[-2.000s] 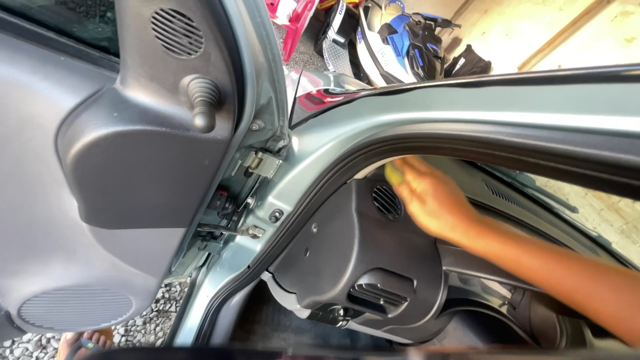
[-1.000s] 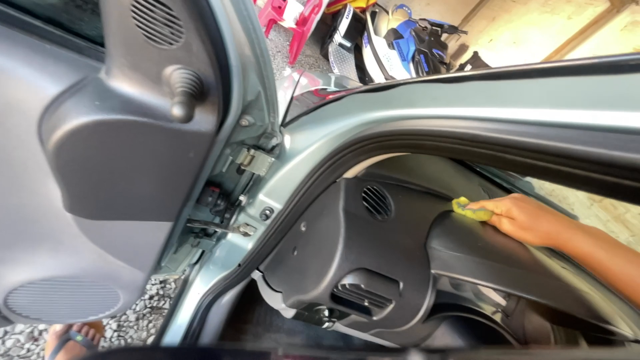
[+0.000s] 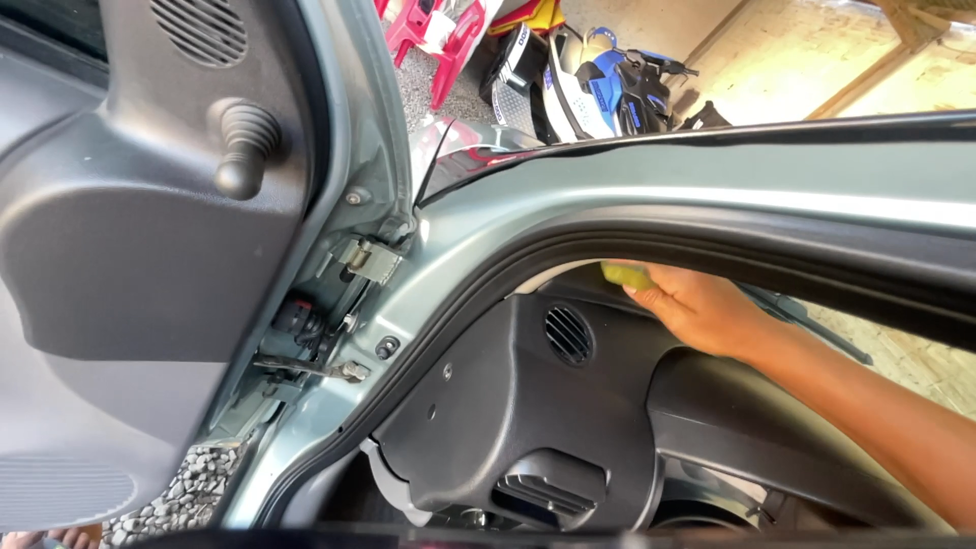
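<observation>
My right hand [image 3: 690,305] reaches in from the right through the car's doorway, its fingers closed on a yellow-green sponge or cloth [image 3: 629,275]. It holds this against the top of the black dashboard [image 3: 583,412] near the windshield's lower corner, partly behind the door seal [image 3: 488,305]. A round air vent [image 3: 568,335] lies below and left of the hand, and a larger vent [image 3: 549,492] sits lower on the dashboard. The instrument hood [image 3: 717,396] is beneath my wrist. My left hand is out of view.
The open car door [image 3: 137,267] with its mirror adjuster knob [image 3: 248,152] fills the left side. Door hinges [image 3: 374,259] join it to the pillar. Gravel [image 3: 175,488] and part of a foot [image 3: 76,536] show below. Beyond the car are a red plastic chair [image 3: 457,53] and a blue-and-white ride-on vehicle [image 3: 602,91].
My right hand, holding the yellow-green thing, has moved from above the instrument hood left to the dashboard's far corner by the windshield, near its place two seconds ago.
</observation>
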